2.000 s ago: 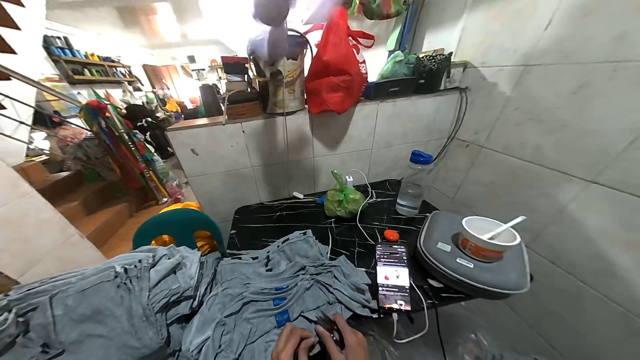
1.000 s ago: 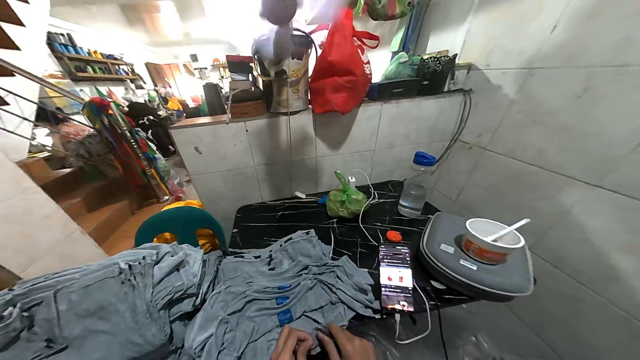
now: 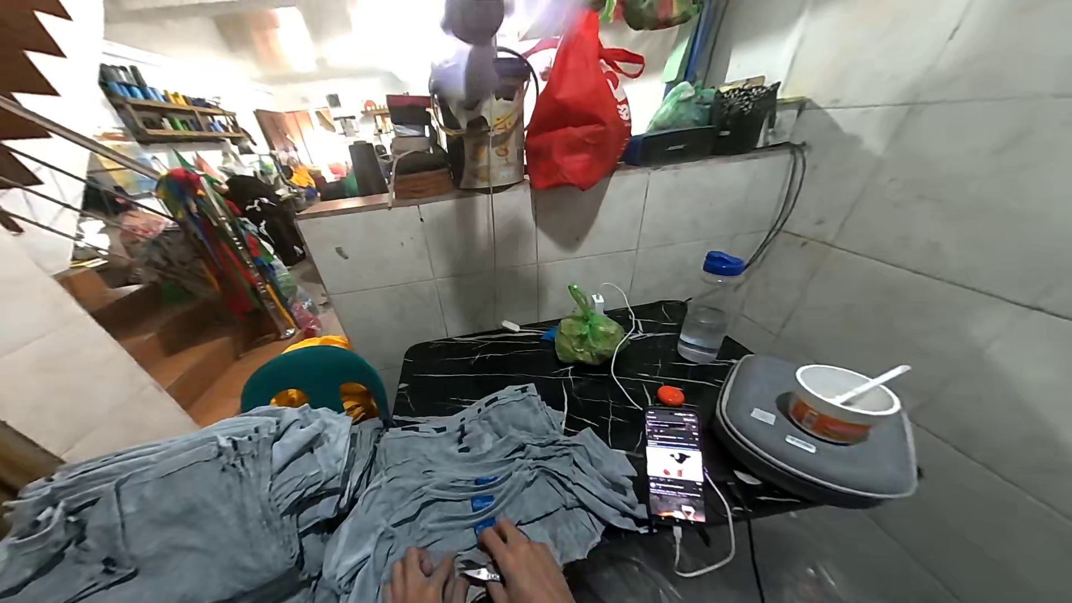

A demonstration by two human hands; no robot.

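Observation:
My left hand [image 3: 419,578] rests on grey-blue cloth at the bottom edge, its fingers bent. Close to its right, my right hand [image 3: 526,565] has its fingers curled by a small metal tool [image 3: 481,574], which looks like thread snips. Beneath the hands, a layered pile of grey-blue cloth pieces [image 3: 502,452] lies spread, with blue patches [image 3: 482,502] down its middle. A larger folded stack of the same cloth [image 3: 193,511] is at the left. The hands' lower parts are cut off by the frame.
On the black marbled table [image 3: 469,360] are a lit phone [image 3: 674,465] with a cable, an orange object [image 3: 670,395], a green plastic bag [image 3: 589,335] and a water bottle [image 3: 706,322]. A grey case [image 3: 770,435] carries a cup [image 3: 829,414]. A green chair [image 3: 314,377] stands behind the cloth.
Both hands have shifted left over the cloth and the right hand reaches farther forward. The metal tool between them now shows.

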